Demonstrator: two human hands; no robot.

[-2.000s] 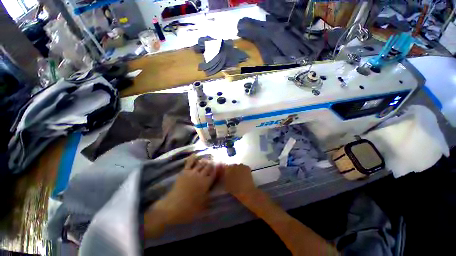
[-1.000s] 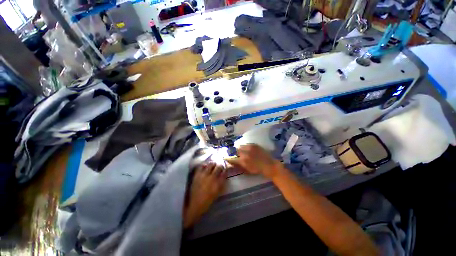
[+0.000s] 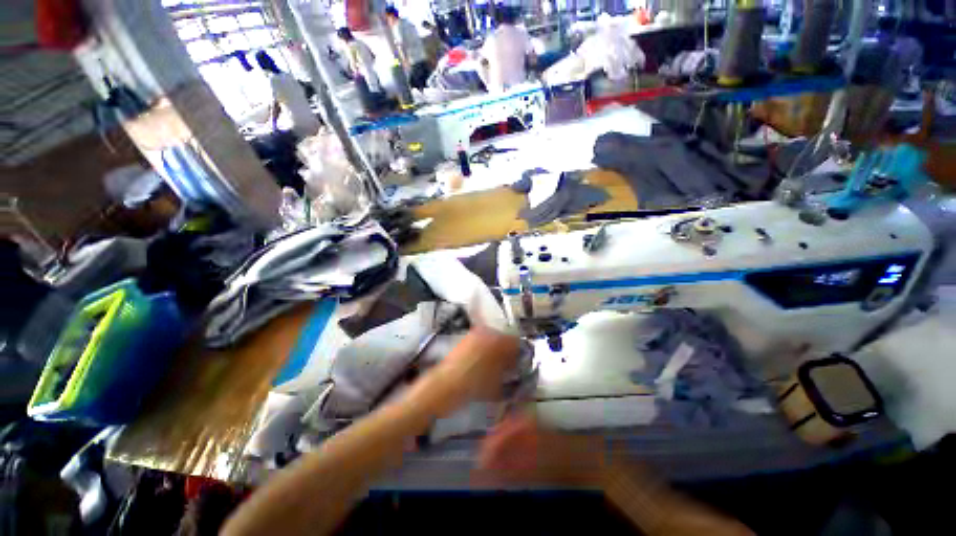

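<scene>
The grey garment (image 3: 383, 361) lies bunched on the white table left of the needle, with pale and dark brown-grey parts. My left hand (image 3: 487, 356) is blurred and closed around part of it, just left of the presser foot (image 3: 553, 337). Grey cloth hangs beside and below these fingers. My right hand (image 3: 514, 450) is blurred, low at the table's front edge, below the left hand; its fingers and anything in them are unclear. The white sewing machine (image 3: 681, 277) has its needle area lit, and no hand is at the foot.
Blue-grey scraps (image 3: 692, 361) lie under the machine arm. A tan, black-rimmed box (image 3: 837, 393) and white cloth (image 3: 917, 361) are at right. A folded grey bundle (image 3: 304, 274) and a blue and yellow-green basket (image 3: 105, 351) are at left. People are in the far background.
The view has swung left and up, bringing in the basket and far room. Both hands have left the needle: the left with cloth, the right down toward the table's front edge.
</scene>
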